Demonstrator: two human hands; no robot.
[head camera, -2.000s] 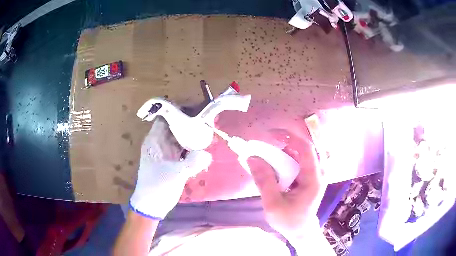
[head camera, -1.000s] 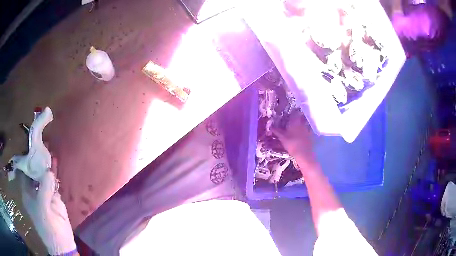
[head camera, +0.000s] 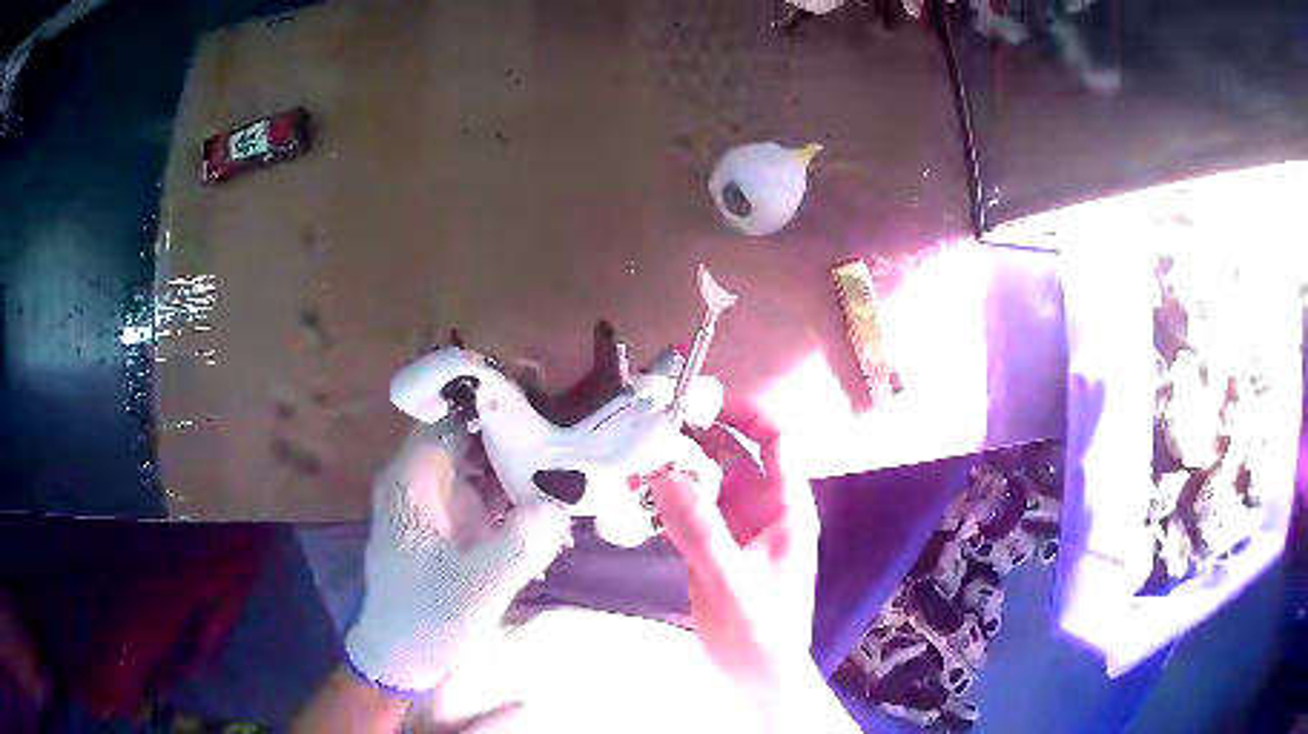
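A white toy motorcycle body is held over the near edge of the cardboard, with dark ovals on its side. My left hand, in a white knit glove with a blue cuff, grips its underside at the left. My bare right hand holds a white part with a dark and red centre against the body's right end. A thin silver-pink rod with a flared end sticks up there. Whether the part is joined to the body cannot be told.
A white glue bottle lies on the brown cardboard. A gold bar lies to the right, a red-black labelled block at the left. A blue bin of dark and white parts and a white parts tray are at the right.
The view has swung back left from the bins. My right hand has left the blue bin and is at the body with the part. Earlier it held the glue bottle, which now lies on the cardboard.
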